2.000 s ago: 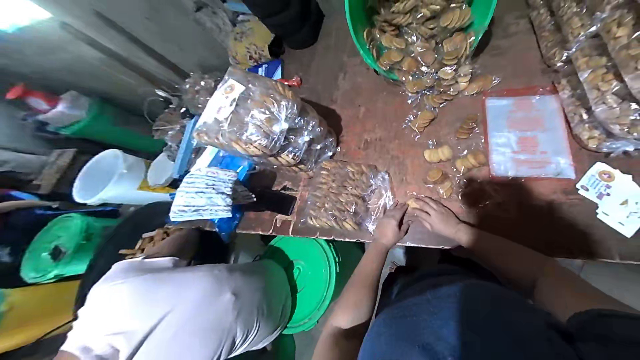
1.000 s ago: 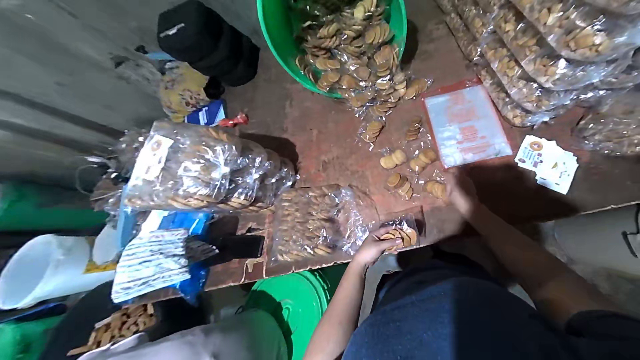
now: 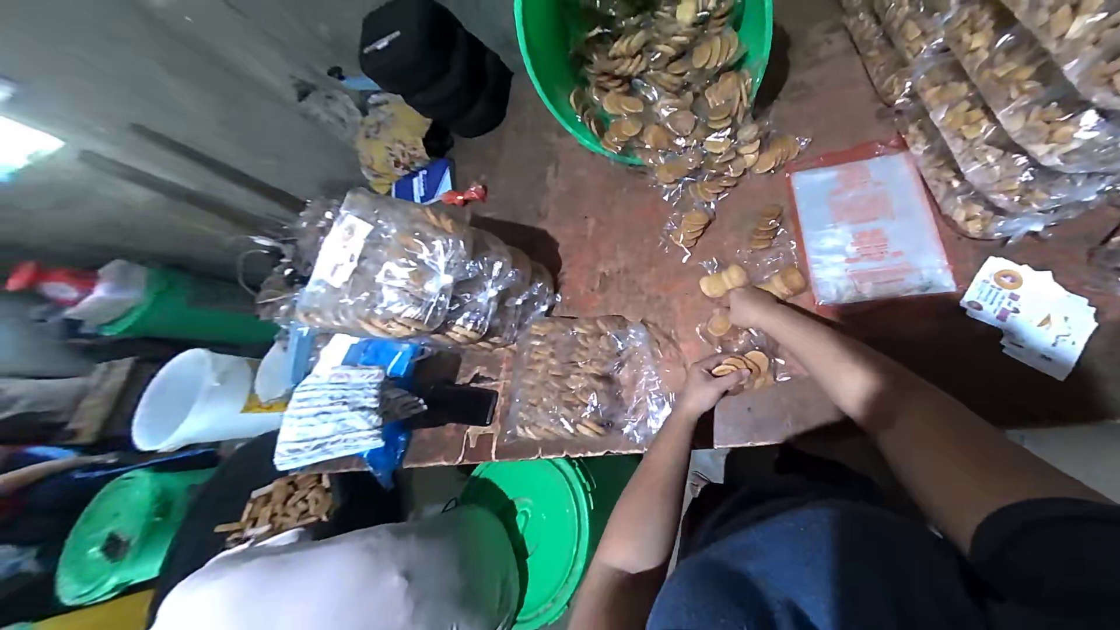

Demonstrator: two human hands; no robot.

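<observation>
Near the table's front edge, my left hand [image 3: 707, 387] holds a small clear packet of round biscuits [image 3: 744, 366]. My right hand [image 3: 751, 308] reaches in just above it, over several small biscuit packets [image 3: 723, 281]; its fingertips are partly hidden, so whether it grips one is unclear. Left of my hands lies a large clear bag filled with biscuit packets [image 3: 569, 376], its loose plastic end toward them. A green basin [image 3: 560, 105] at the back spills more small packets onto the table. A stack of flat plastic bags with red print [image 3: 875, 227] lies to the right.
Filled biscuit bags [image 3: 385, 271] stand at the left, by a phone [image 3: 459, 403] and a striped cloth-like bundle [image 3: 328, 420]. Large bags [image 3: 989, 105] are piled back right, near printed cards [image 3: 1032, 311]. Below the edge are a green lidded bucket [image 3: 534, 534] and another person's back [image 3: 350, 577].
My hands were together at the table edge two seconds ago. The left came to hold a biscuit packet; the right has since moved from the right side in over the small packets. The view has shifted.
</observation>
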